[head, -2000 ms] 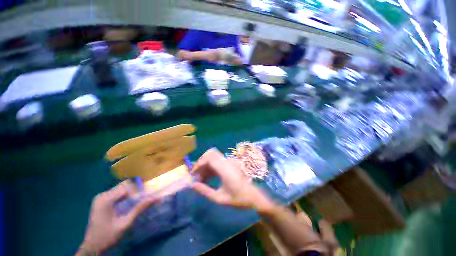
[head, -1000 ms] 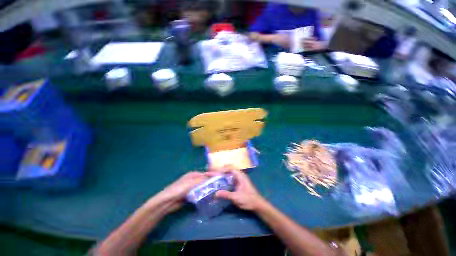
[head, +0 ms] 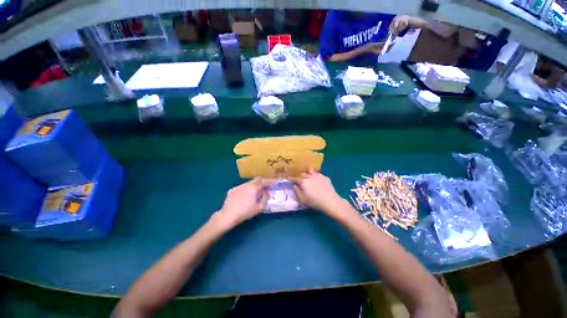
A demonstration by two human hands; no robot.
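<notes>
An open retail box stands in front of me, its brown lid flap (head: 280, 158) raised at the back with a dark print on it. A bagged product (head: 281, 197) lies in the box's opening, clear and pale. My left hand (head: 247, 200) is on the product's left side and my right hand (head: 314, 189) on its right side; the fingertips are partly hidden at the box's edges. A loose pile of small tan and pink sticks (head: 387, 200) lies to the right. More bagged products (head: 454, 214) lie beyond it.
Finished blue boxes (head: 93, 202) are stacked at the left. Small white stacks in bags (head: 270, 107) line the far side, with a large clear bag (head: 289, 71), a dark upright holder (head: 230, 59) and a white sheet (head: 168, 75) behind. A person in blue (head: 354, 38) is opposite. Brown cartons are below right.
The bagged product has moved from in front of the box into its opening, with both hands following it forward. The view has also shifted slightly and become sharper.
</notes>
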